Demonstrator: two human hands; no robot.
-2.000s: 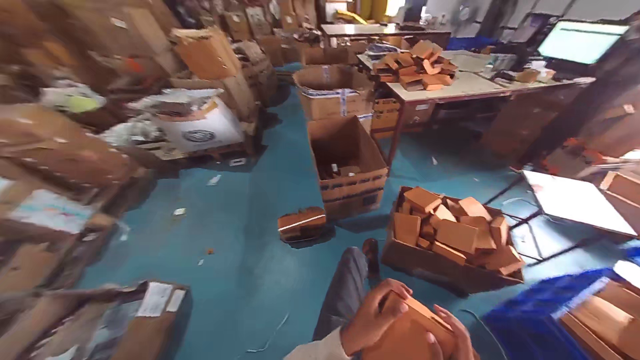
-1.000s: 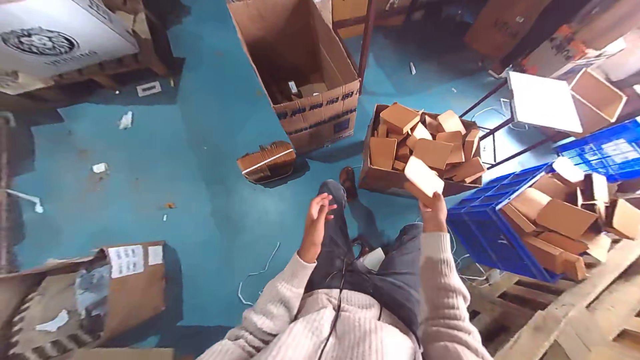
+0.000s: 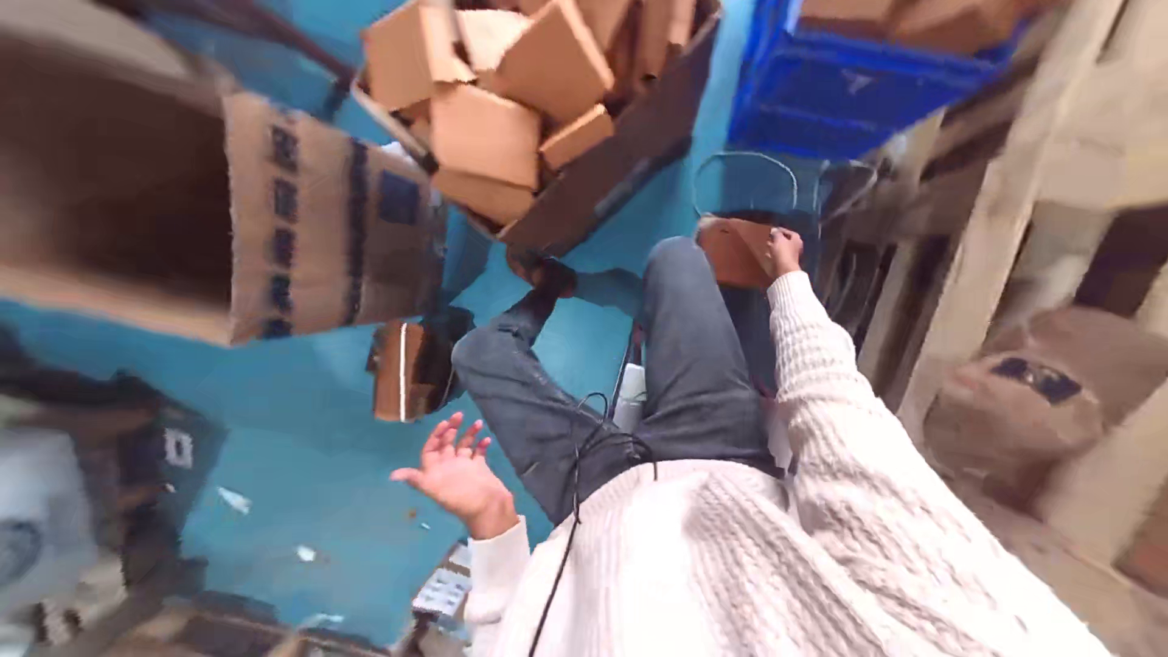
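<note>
My right hand (image 3: 785,251) grips the edge of a small brown cardboard box (image 3: 735,251), low beside my right knee. My left hand (image 3: 459,474) is palm up with fingers spread, holding nothing, left of my thigh. Ahead of my feet stands a large carton (image 3: 630,151) heaped with small brown cardboard boxes (image 3: 484,135). On the floor, forward of my left hand, lies a brown bundle (image 3: 400,370) with a white strap around it.
A tall open carton (image 3: 333,219) stands at the left front. At the upper right is a blue plastic crate (image 3: 821,96) holding brown boxes. Wooden pallets (image 3: 967,265) line the right side. Scraps (image 3: 234,500) litter the blue floor on the left.
Two seconds ago both hands were at a brown box in front of me. My left hand has come away from it, and my right hand has moved out to the right and down. The view has turned strongly.
</note>
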